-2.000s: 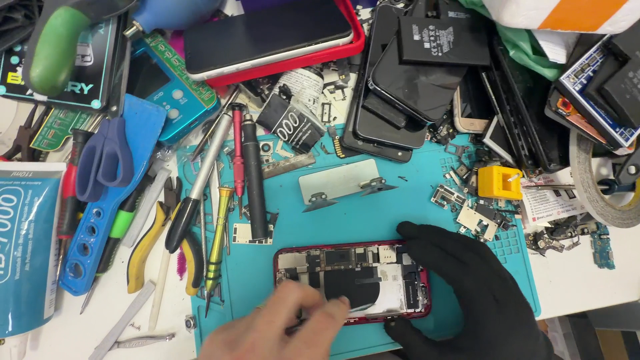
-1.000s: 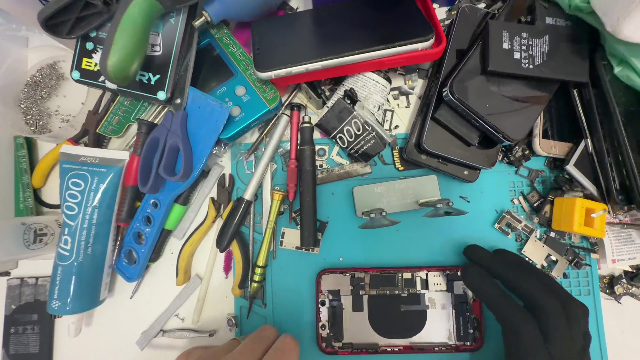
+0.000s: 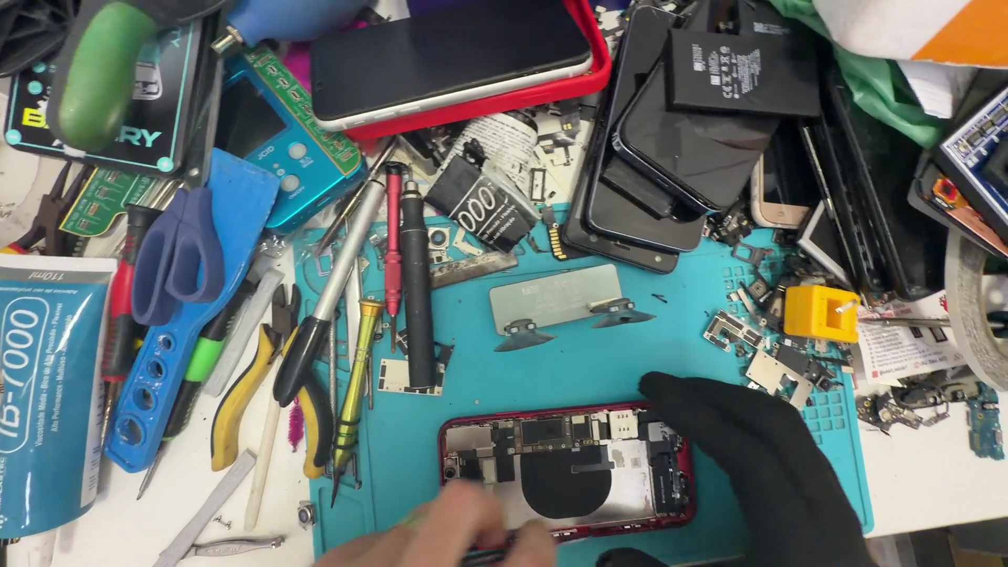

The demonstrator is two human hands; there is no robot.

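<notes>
An opened phone in a red frame [image 3: 689, 504] lies across the teal mat, with its logic board [image 3: 543, 429], metal parts and a round black pad [image 3: 565, 480] exposed. My bare left hand [image 3: 465, 524] is blurred over its lower left edge. Something dark shows beneath those fingertips; I cannot tell what it is. Around the phone's right end curves my black-gloved right hand [image 3: 748, 457], fingers near the upper right corner and thumb apart from the lower edge. Above the phone, a grey metal plate [image 3: 555, 299] lies by two small suction cups [image 3: 524, 335].
Screwdrivers [image 3: 354, 394], yellow-handled cutters [image 3: 236, 409], blue scissors [image 3: 177, 260] and a glue tube [image 3: 51, 394] crowd the left. Stacked phones [image 3: 646, 228], a loose battery [image 3: 740, 75] and a red tray [image 3: 602, 63] stand behind. Small parts surround a yellow block [image 3: 819, 313] at right.
My left hand has come from the bottom edge, left of the phone, to over its lower left part. My gloved hand stays at the phone's right end. The view has shifted.
</notes>
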